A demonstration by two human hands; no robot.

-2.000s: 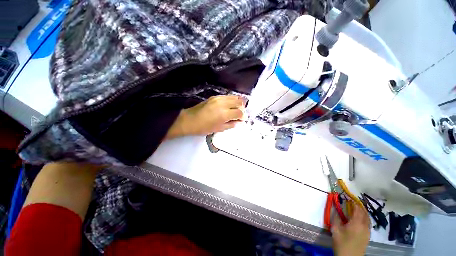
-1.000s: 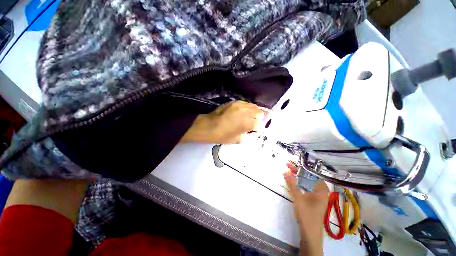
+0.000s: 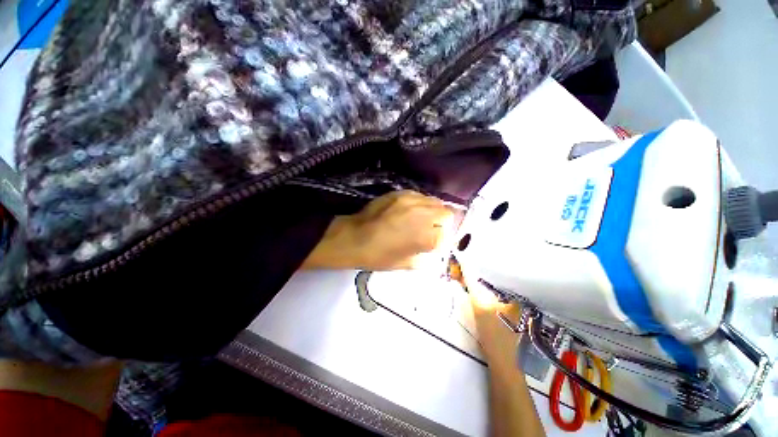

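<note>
The plaid jacket shell lies over the table with its dark lining turned out below the long zipper. My left hand comes out from under the lining and pinches the cloth edge beside the needle area. My right hand is at the needle area from the front, its fingertips close to my left fingers, blurred by glare and partly behind the machine's parts. I cannot tell whether it holds anything. The white machine head hides the presser foot.
Scissors with red and yellow handles lie right of my right forearm, partly behind the machine. Small black pieces lie beyond them. A ruler strip runs along the table's front edge. More plaid cloth hangs below the table.
My right hand has left the scissors and moved left to the needle area beside my left hand. My left hand still pinches the cloth. The view has shifted, so the machine head appears larger.
</note>
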